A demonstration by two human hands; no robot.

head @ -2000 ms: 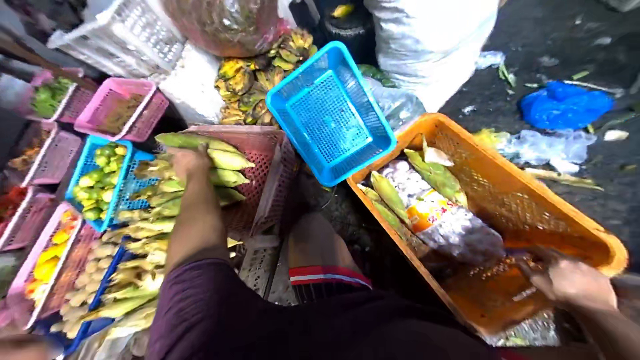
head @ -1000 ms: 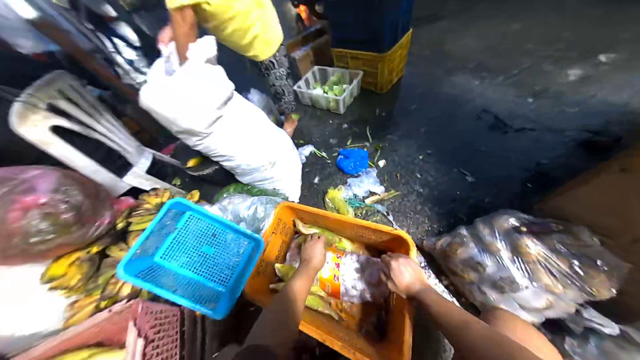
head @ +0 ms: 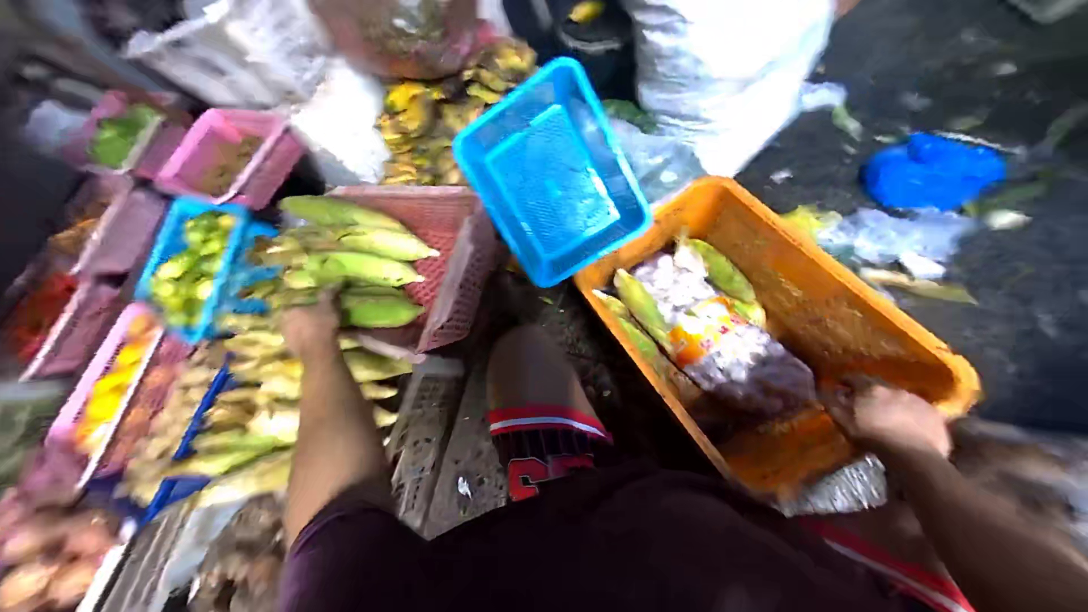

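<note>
My left hand [head: 310, 323] rests at the stalk ends of husked ears of corn [head: 365, 268] piled at the pink plastic crate [head: 463, 280]; blur hides whether its fingers grip one. On the right, my right hand [head: 892, 416] is at the near right wall of the orange plastic crate [head: 841, 306], its fingers inside; their hold is unclear. That crate holds a few green ears of corn [head: 642, 302] and a clear plastic bag of pale and purplish produce [head: 744, 365] with a printed orange and yellow patch. An empty light blue basket [head: 552, 183] sits tilted between the two crates.
Small baskets of green [head: 191, 272] and yellow produce [head: 110, 395] line the left. Bananas [head: 425, 119] and a large white sack [head: 722, 68] stand beyond the blue basket. A blue plastic bag [head: 931, 170] and scraps lie on the dark ground at right. My knee [head: 535, 382] is between the crates.
My left hand has moved from inside the orange crate to the corn on the left. My right hand remains at the orange crate. The view has swung left and down since one second ago.
</note>
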